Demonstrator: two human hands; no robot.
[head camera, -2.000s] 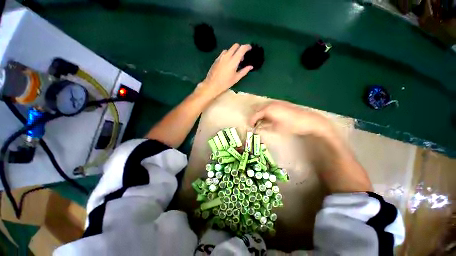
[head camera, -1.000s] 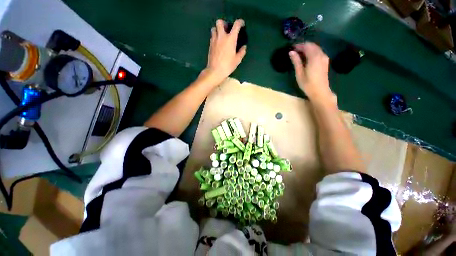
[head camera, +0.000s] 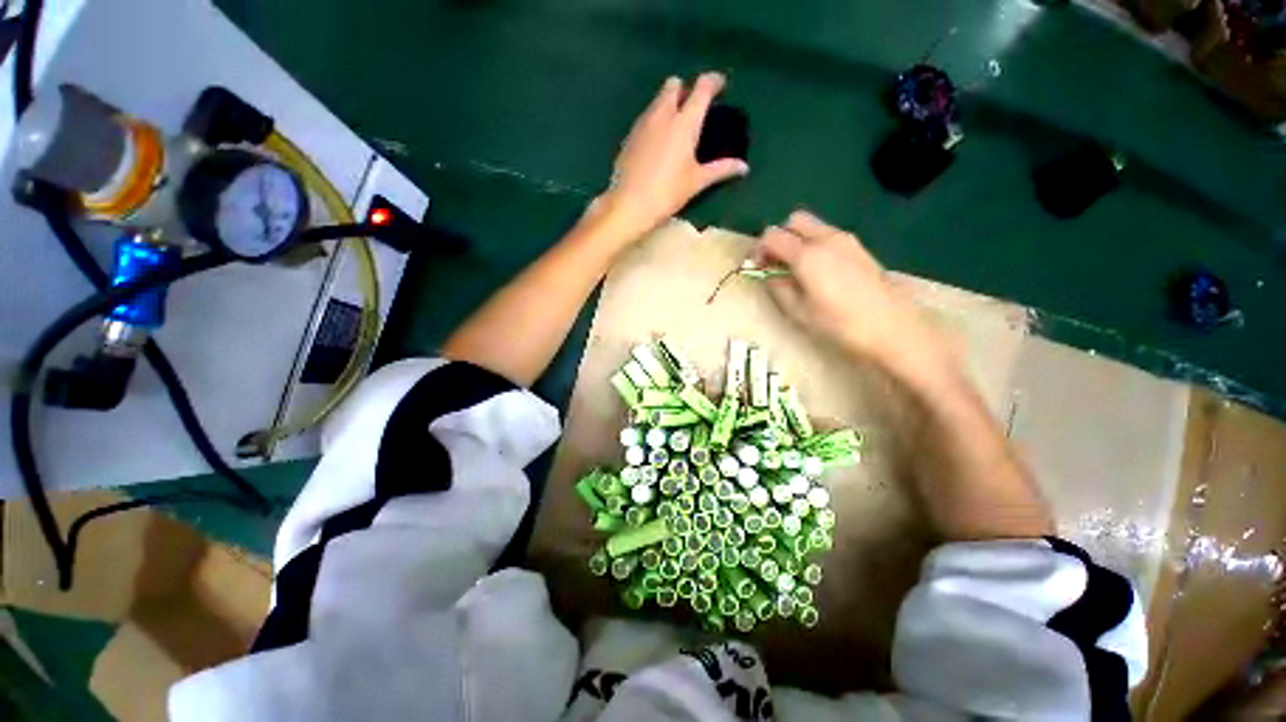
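Observation:
My left hand (head camera: 669, 158) is on the green belt with its fingers around the left side of a black housing (head camera: 725, 133). My right hand (head camera: 825, 282) is over the cardboard mat (head camera: 635, 303), its fingertips closed on a small green battery (head camera: 766, 271) with a thin reddish lead trailing left. A large pile of green batteries (head camera: 712, 522) lies on the mat, most with round ends up, several lying flat at the top edge.
Further right on the belt (head camera: 508, 71) are two black housings (head camera: 911, 160) (head camera: 1078, 179) and two dark blue round pieces with wires (head camera: 924, 96) (head camera: 1202, 299). A white machine with a gauge (head camera: 257, 207) stands at left. Plastic-covered cardboard (head camera: 1227, 536) lies at right.
My right hand has come back from the belt to the mat and now holds a battery. Housings on the belt appear farther right. My left hand stays at a black housing.

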